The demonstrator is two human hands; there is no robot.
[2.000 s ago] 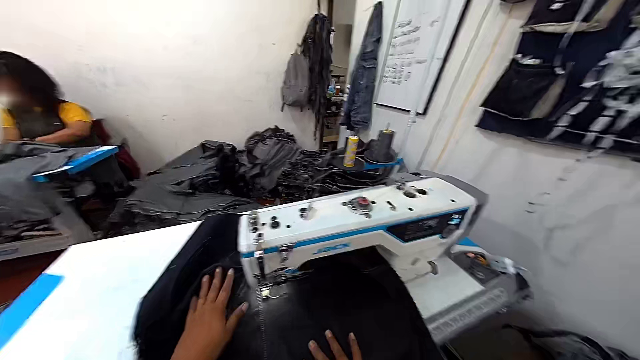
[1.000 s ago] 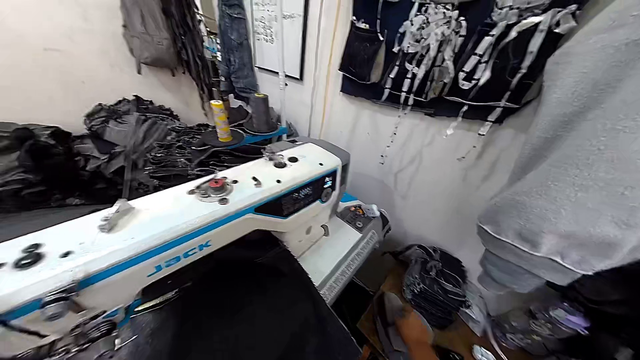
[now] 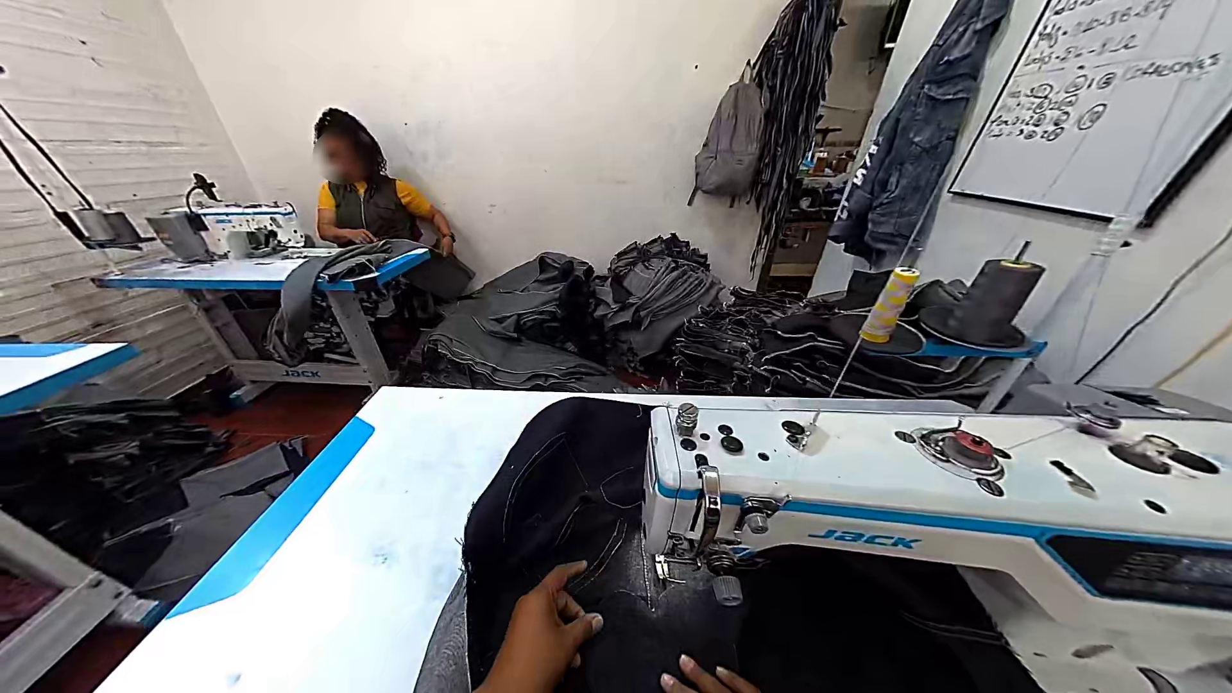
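Note:
A white and blue Jack sewing machine (image 3: pixel 847 491) stands on a white table. Dark denim fabric (image 3: pixel 549 481) with light stitch lines lies under its needle area and spreads to both sides of the machine head. My left hand (image 3: pixel 549 626) rests on the fabric left of the presser foot (image 3: pixel 664 568), thumb and forefinger apart. Of my right hand (image 3: pixel 707 677), only the fingertips show at the bottom edge, on the fabric below the needle; the rest is out of view. A yellow thread cone (image 3: pixel 888 305) and a dark thread cone (image 3: pixel 996 294) stand behind the machine.
The blue-edged white table (image 3: pixel 318 539) extends left. Behind it lie heaps of dark fabric pieces (image 3: pixel 539 327), with more (image 3: pixel 106 462) at the left. A person (image 3: pixel 375 207) sits at another sewing table (image 3: pixel 231 274). A backpack (image 3: pixel 731 140) and a whiteboard (image 3: pixel 1088 106) hang on the walls.
The view has swung right, then back left. My left hand, flat with fingers spread two seconds ago, now has its fingers bent. Fewer of my right fingers' lengths show now.

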